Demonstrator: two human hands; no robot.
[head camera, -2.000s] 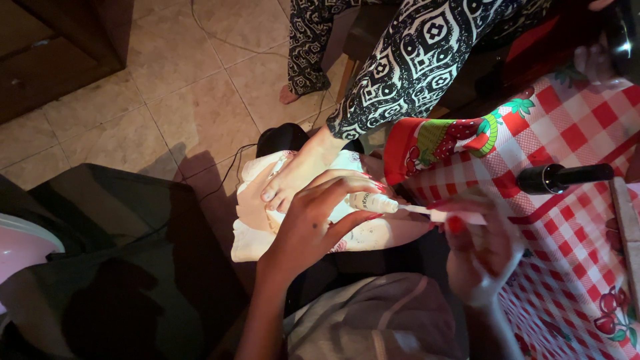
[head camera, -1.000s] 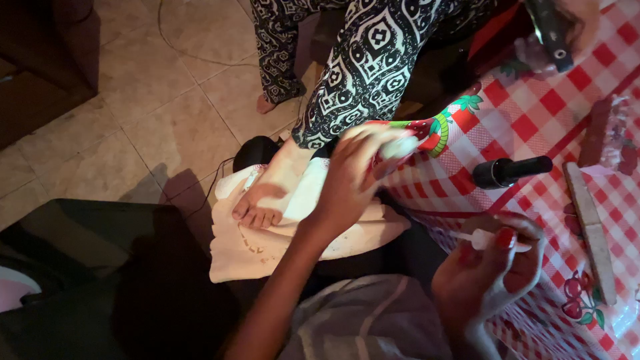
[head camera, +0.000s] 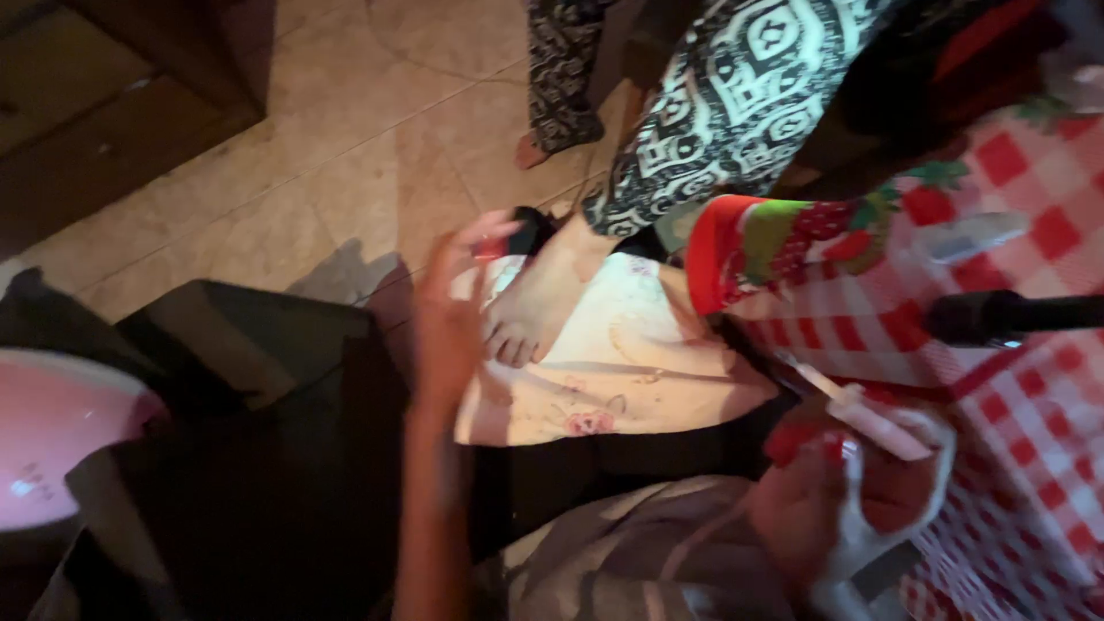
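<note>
Blurred by motion, my left hand (head camera: 457, 285) is beside the toes of another person's bare foot (head camera: 543, 297); whether it holds anything cannot be told. The foot rests on a pale towel with a flower pattern (head camera: 595, 388) across my lap. A small whitish thing (head camera: 507, 272) shows between my left hand and the foot. At the lower right, my right hand (head camera: 849, 483) holds a white capped applicator (head camera: 880, 423), its thin end pointing up and left. A blurred, translucent whitish object (head camera: 975, 237) lies on the checked tablecloth.
A red-and-white checked tablecloth (head camera: 1026, 388) covers the table at right, with a black cylindrical object (head camera: 992, 317) over it. The other person's patterned trouser leg (head camera: 733, 103) comes from above. A pink basin (head camera: 69, 440) is at left, beyond dark fabric (head camera: 259, 483).
My left hand has moved from the table edge to the toe side of the foot. The whitish bottle it held earlier is no longer plainly in it. My right hand still holds the applicator.
</note>
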